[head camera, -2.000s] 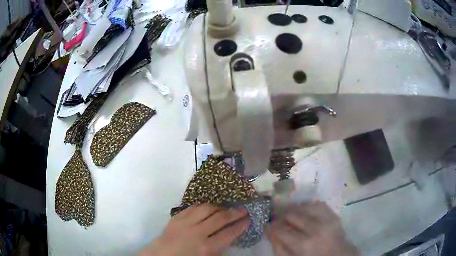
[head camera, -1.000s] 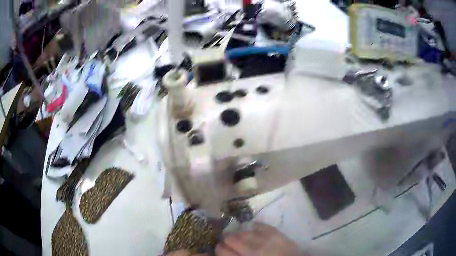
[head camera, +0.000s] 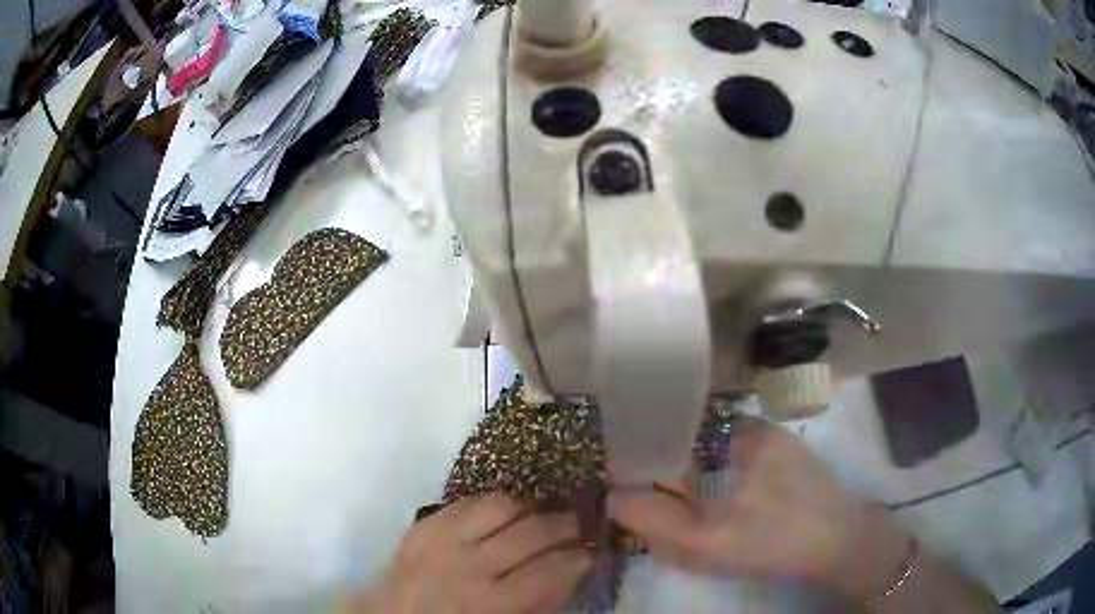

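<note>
A gold-brown and black speckled fabric panel [head camera: 528, 450] lies under the sewing machine head [head camera: 636, 216], its pointed top to the left of the white lever guard. My left hand [head camera: 492, 558] lies on the panel's lower edge, fingers bent. My right hand [head camera: 751, 510] is right of the needle area, its fingertips at the fabric near my left fingertips. A grey strip of the fabric shows between the hands. The needle and presser foot are mostly hidden behind the guard and fingers.
Two gold-speckled pieces lie left: a double-humped one [head camera: 294, 306] and a heart-like one [head camera: 180, 450]. A stack of white, grey and black cut pieces [head camera: 258, 144] is at upper left. A dark flat rectangle [head camera: 926, 410] lies right. The tension knob [head camera: 795, 386] sticks out from the head.
The view tilted up a second ago and is now down and closer over the machine head again. Both hands show fully again at the panel; the grey-blue fabric side seen earlier is now mostly covered.
</note>
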